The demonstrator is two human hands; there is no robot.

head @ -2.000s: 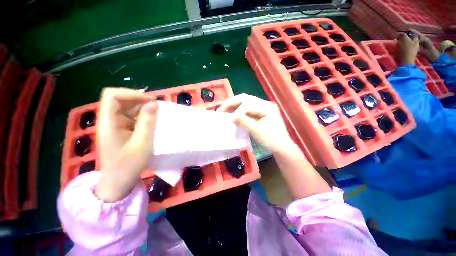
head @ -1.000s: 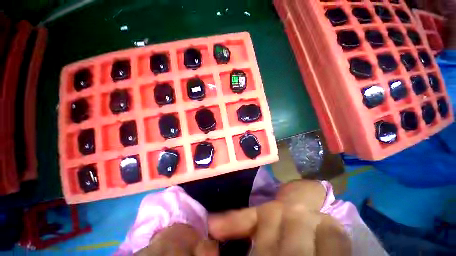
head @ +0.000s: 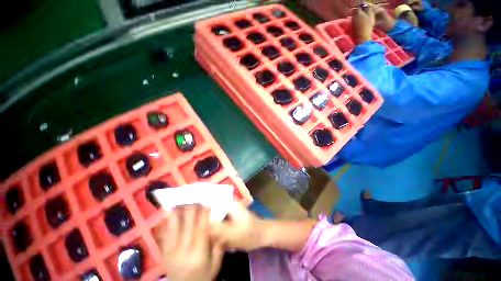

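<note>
A white wiping paper [head: 204,196] juts up from my two hands over the lower right of the near coral foam tray [head: 80,128]. My left hand [head: 189,244] and my right hand [head: 235,229] are close together, overlapping and blurred, with the fingers closed at the paper's lower edge. The tray pockets hold black watch bodies, and one watch body [head: 185,140] shows a green-and-white display. The hands and paper hide some pockets. Whether a watch is under the paper cannot be told.
A tray stack [head: 290,144] with black watch bodies stands to the right on the green bench [head: 220,118]. An open carton of clear plastic scrap [head: 324,200] sits below it. A blue-coated person [head: 406,88] works beyond at another coral tray [head: 341,39].
The view has swung right, so the trays sit further left and the neighbour shows. My hands were low before the tray a second ago; now they are at its lower right with the white paper visible.
</note>
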